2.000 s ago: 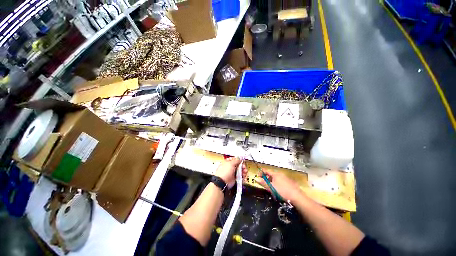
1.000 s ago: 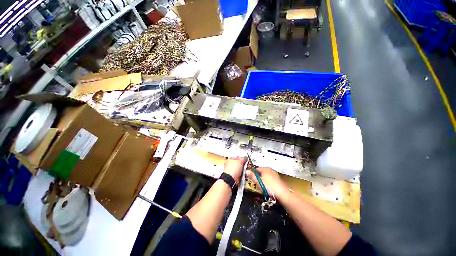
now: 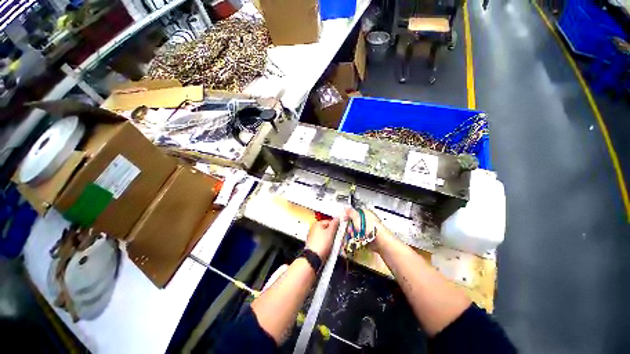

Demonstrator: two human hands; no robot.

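Note:
My left hand (image 3: 322, 237) is bare with a dark wristband and holds the white tape (image 3: 321, 294) near its upper end, at the front edge of the strip machine (image 3: 387, 166). The tape runs down between my forearms to the bottom edge of the view. My right hand (image 3: 367, 231) is beside it, closed around the teal-handled scissors (image 3: 362, 222). The scissors' blades are hard to make out. Speckled cord or chain ends (image 3: 360, 243) hang at the right hand. The fingertips are small and blurred.
A white plastic jug (image 3: 475, 214) stands at the machine's right end. A blue crate (image 3: 407, 116) with speckled cord is behind it. An open cardboard box (image 3: 103, 180) with a tape reel (image 3: 52, 150) is at left. A thin rod (image 3: 220, 272) with yellow stops lies below the shelf.
The view has shifted, so the bench sits slightly further right. The right hand has turned and closed nearer the tape, and the scissors now point more upright. The tape is straighter.

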